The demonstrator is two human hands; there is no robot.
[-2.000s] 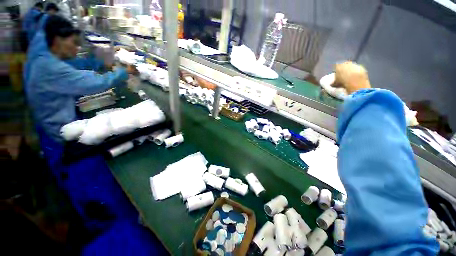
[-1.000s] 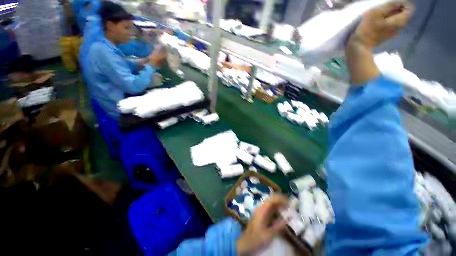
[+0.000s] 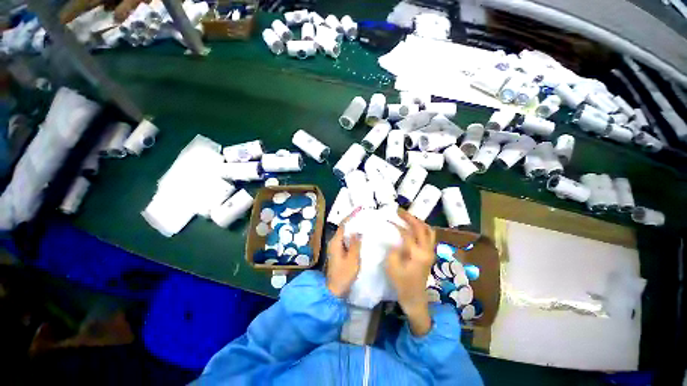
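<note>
My left hand [image 3: 344, 264] and my right hand [image 3: 410, 260] hold a white bag stack [image 3: 371, 245] between them, low in front of my body. The bags look soft and white; whether anything is inside cannot be told. Beneath them part of a small box with a pale stack [image 3: 357, 324] shows. An open brown box of white and blue discs [image 3: 286, 230] stands left of my hands. Another disc box [image 3: 486, 279] stands right of them. Loose white cylindrical units [image 3: 425, 202] lie in a wide group beyond my hands.
Flat white bags [image 3: 184, 188] lie at the left beside several units. White packed items [image 3: 56, 151] lie at the far left edge. A cardboard sheet with a white sheet [image 3: 569, 332] lies at the right. More units [image 3: 312, 34] lie farther back. A slanting post [image 3: 98, 68] stands at the upper left.
My view has turned down to the bench. My right hand has come down from the shelf with the white bags, and my left hand has joined it on them.
</note>
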